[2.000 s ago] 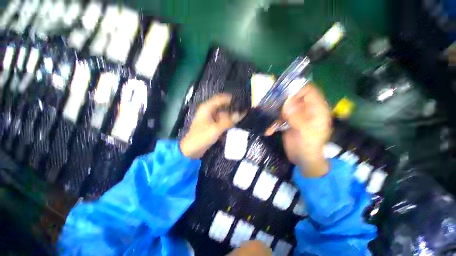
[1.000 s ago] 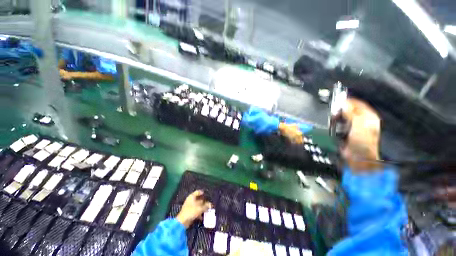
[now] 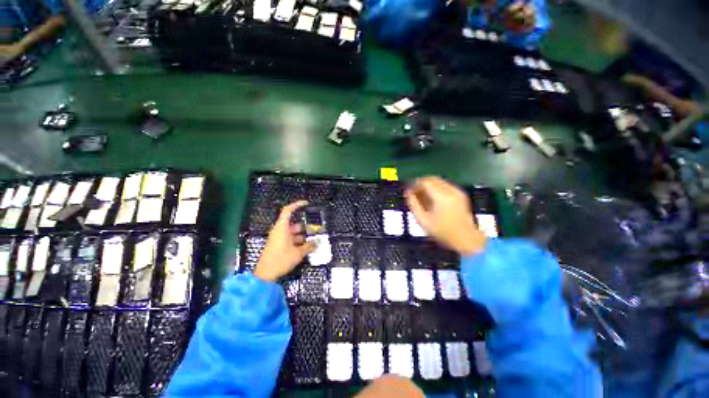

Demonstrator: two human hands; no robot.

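Observation:
My left hand (image 3: 288,242) is over the left part of the near black blister tray (image 3: 309,355). Its thumb and fingers are around a small dark handset piece (image 3: 314,221), with a white keypad (image 3: 319,251) at its lower end. My right hand (image 3: 441,210) is blurred, over the tray's upper right part, above white keypads (image 3: 394,223). Its fingers are curled; whether it holds anything cannot be told. Rows of white keypads (image 3: 369,284) lie in the tray's pockets.
A left black tray (image 3: 93,303) holds long cream-white modules (image 3: 111,268). Part-assembled handsets (image 3: 342,127) lie loose on the green surface (image 3: 256,116). A yellow tag (image 3: 389,173) is at the tray's top edge. Far trays (image 3: 256,54) and another person's blue sleeves are beyond. Clear plastic (image 3: 575,233) lies at right.
The view has tilted down towards the trays. My right hand has come down from the raised position at upper right, where it held a handset piece, to over the near tray. My left hand stays at the tray's left part.

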